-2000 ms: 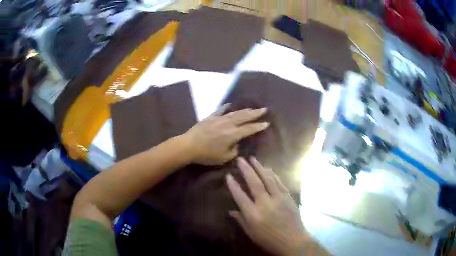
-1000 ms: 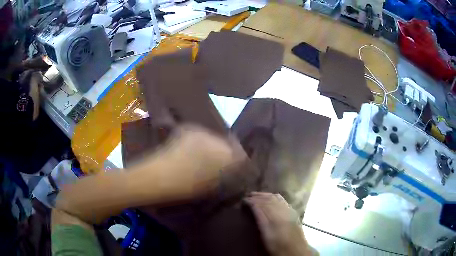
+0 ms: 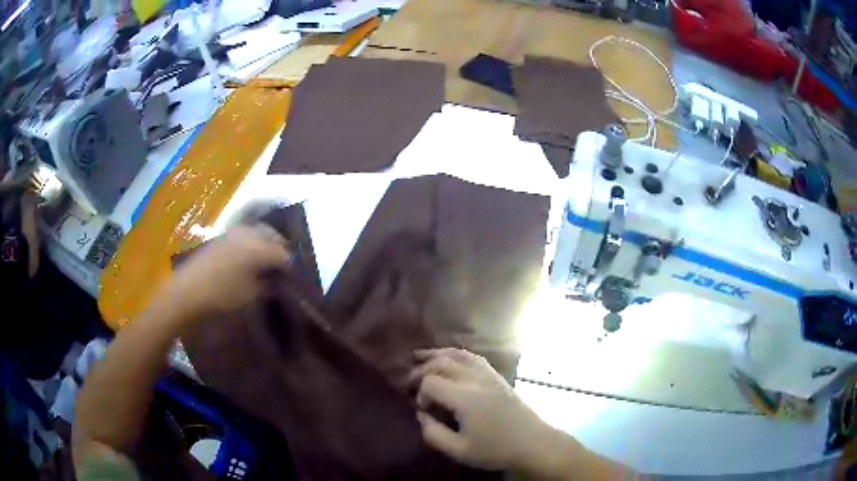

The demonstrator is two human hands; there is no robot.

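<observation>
Brown fabric panels (image 3: 470, 235) lie overlapping in front of me, left of the sewing machine. My left hand (image 3: 230, 268) is blurred at the left of the cloth, its fingers closed on a brown panel (image 3: 319, 395) that spreads in folds toward me. My right hand (image 3: 475, 404) is at the lower middle, fingers curled, pinching a fold of the cloth near its fingertips. The white machine head (image 3: 695, 254) with a blue stripe and JACK lettering stands at the right. Its needle area is lost in lamp glare.
Two more brown panels lie beyond, one at back left (image 3: 362, 113) and one at back right (image 3: 564, 103), with a dark piece (image 3: 489, 72) between. Orange tape (image 3: 202, 178) runs along the left side. Snips (image 3: 756, 390) lie at lower right. A white cable (image 3: 672, 75) loops behind the machine.
My left hand has moved left, and the panel raised near it now lies lower, spread across the front. My right hand's fingers have curled on the cloth. The camera view has shifted.
</observation>
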